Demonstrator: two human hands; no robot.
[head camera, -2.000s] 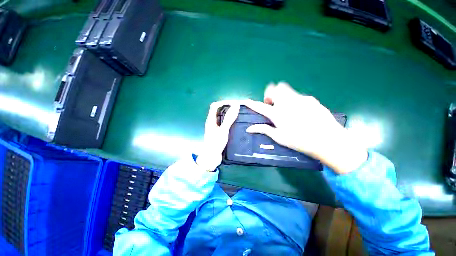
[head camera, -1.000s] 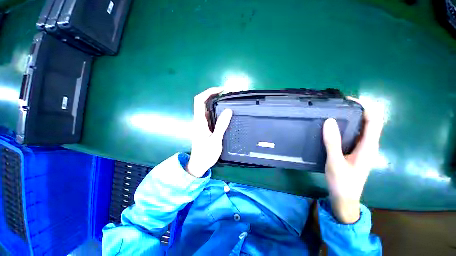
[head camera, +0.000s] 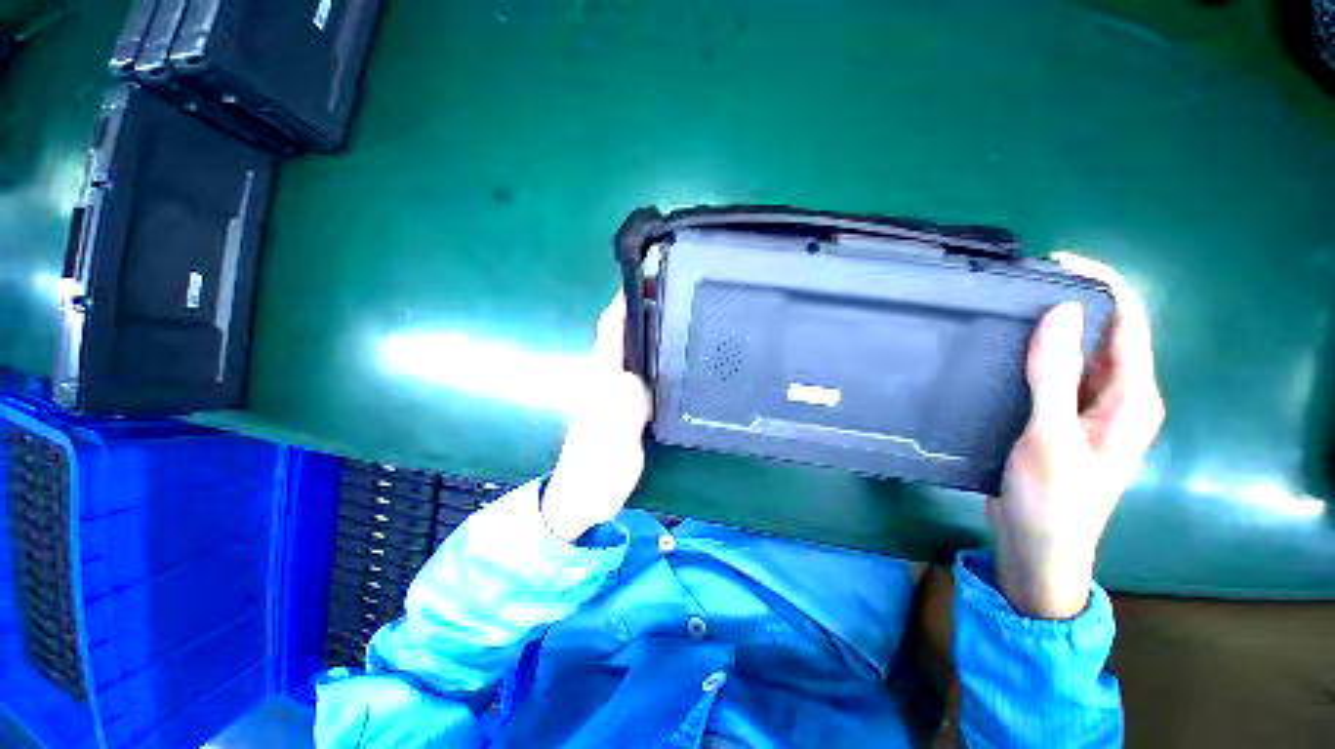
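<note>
A dark grey handheld unit (head camera: 879, 351) is held back side up over the green bench, with a small pale label and a dotted grille patch showing. A black protective sleeve (head camera: 638, 293) runs along its far edge and stands a little off its left end, with a narrow gap there. My left hand (head camera: 603, 446) holds the sleeve and unit at the left end, its fingers partly hidden behind the sleeve. My right hand (head camera: 1076, 424) grips the unit's right end, thumb on the back face, fingers around the edge.
Unsleeved units (head camera: 169, 264) stand in blocks on the green bench (head camera: 483, 234) at left. Blue crates (head camera: 183, 571) with rows of dark parts lie below the left bench edge. A brown carton (head camera: 1215, 673) is at lower right. Part of a dark device shows at the top right corner.
The sleeve's left corner has come away from the unit, where it sat closer before. My left hand has moved slightly lower, and its thumb is off the back face. My right hand still grips the right end.
</note>
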